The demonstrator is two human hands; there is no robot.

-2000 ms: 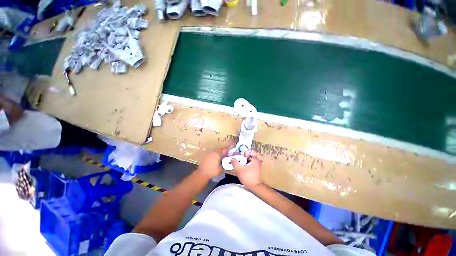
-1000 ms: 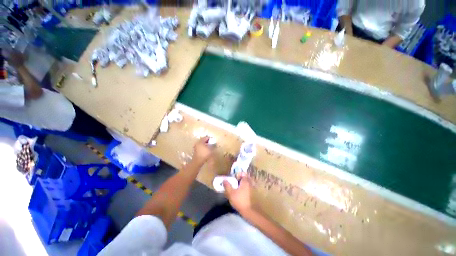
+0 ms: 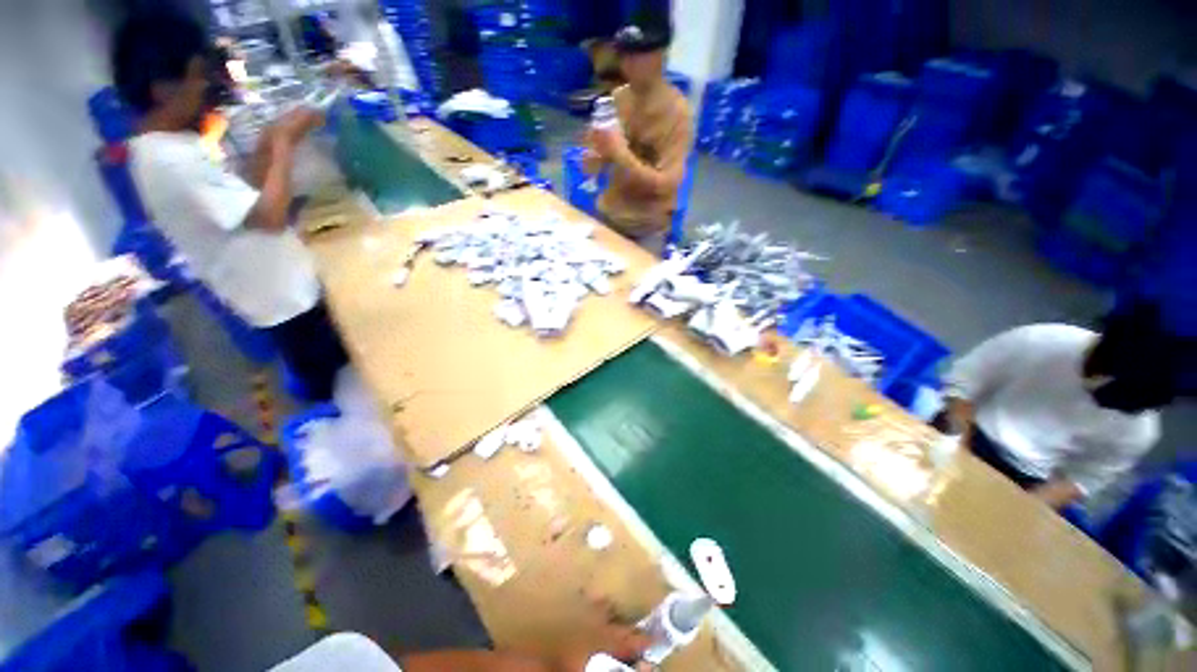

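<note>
A white-grey jointed assembly [image 3: 676, 622] is at the bottom edge, over the bench by the near belt rail. Its flat white oval end [image 3: 713, 571] reaches over the green belt. My left hand [image 3: 607, 643], blurred and partly cut off by the lower edge, is closed at the near end of the assembly. The fingers are not clear. My right hand is not in view. A small round white piece [image 3: 599, 536] lies on the tan bench. Several small white pieces [image 3: 509, 436] lie by the cardboard edge.
Cardboard [image 3: 446, 381] bears a heap of white-grey housings [image 3: 532, 269]. The green belt [image 3: 788, 565] runs beside it. More parts [image 3: 735, 282] are heaped across the belt. Three people are around the line: left [image 3: 217, 210], back [image 3: 643, 145] and right [image 3: 1050, 394]. Blue crates [image 3: 118, 473] stand left.
The view has tilted up and turned left, so the assembly and hand are now at the bottom edge. My right hand has left the picture. A small white piece now shows alone on the bench.
</note>
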